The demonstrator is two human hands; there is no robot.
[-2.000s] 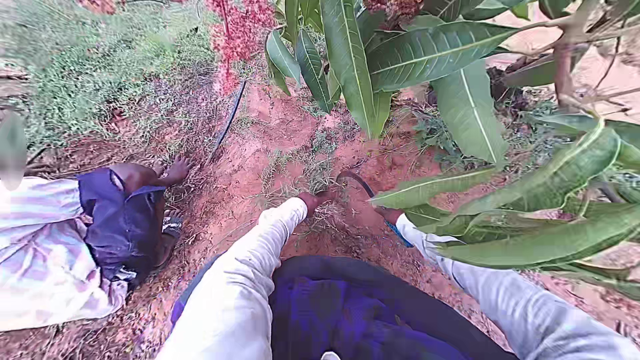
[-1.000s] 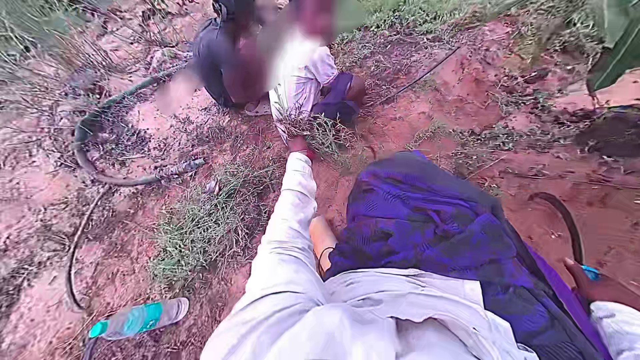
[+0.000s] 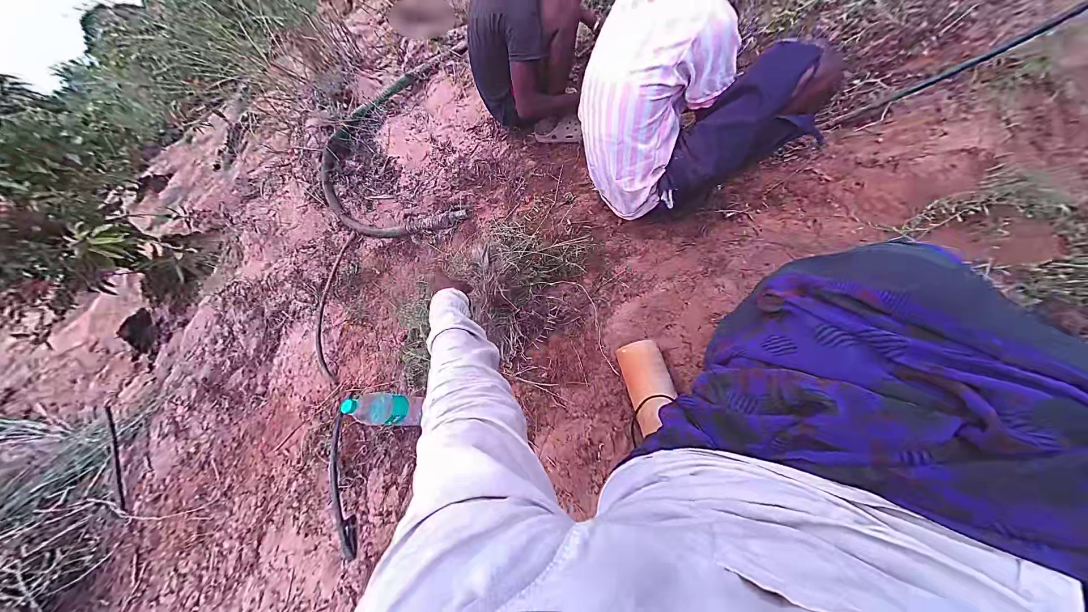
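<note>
My left hand [image 3: 448, 283], at the end of an outstretched white sleeve, is at the left edge of a clump of pulled grass and weeds [image 3: 531, 276] on the reddish soil. The hand is small and blurred, so whether its fingers hold any stems cannot be told. Beside the sleeve lies a clear plastic bottle [image 3: 382, 409] with a teal cap and label. A tan cylindrical form [image 3: 644, 374] with a dark cord around it sticks out from under the purple and dark blue cloth [image 3: 850, 357] over my lap; it may be a lower leg. My right hand is out of view.
Two people sit on the ground ahead, one in a striped shirt [image 3: 633, 102], one in dark clothes [image 3: 510, 59]. A thick hose [image 3: 331, 178] curves at the left, with thinner tubing [image 3: 338, 484] below. Another dark hose [image 3: 960, 68] runs at upper right. Brush [image 3: 51, 501] lies lower left.
The view has swung far to the left. My left hand, holding grass near the seated people one second ago, is now at the grass clump. My right hand, with a curved dark tool, has left view.
</note>
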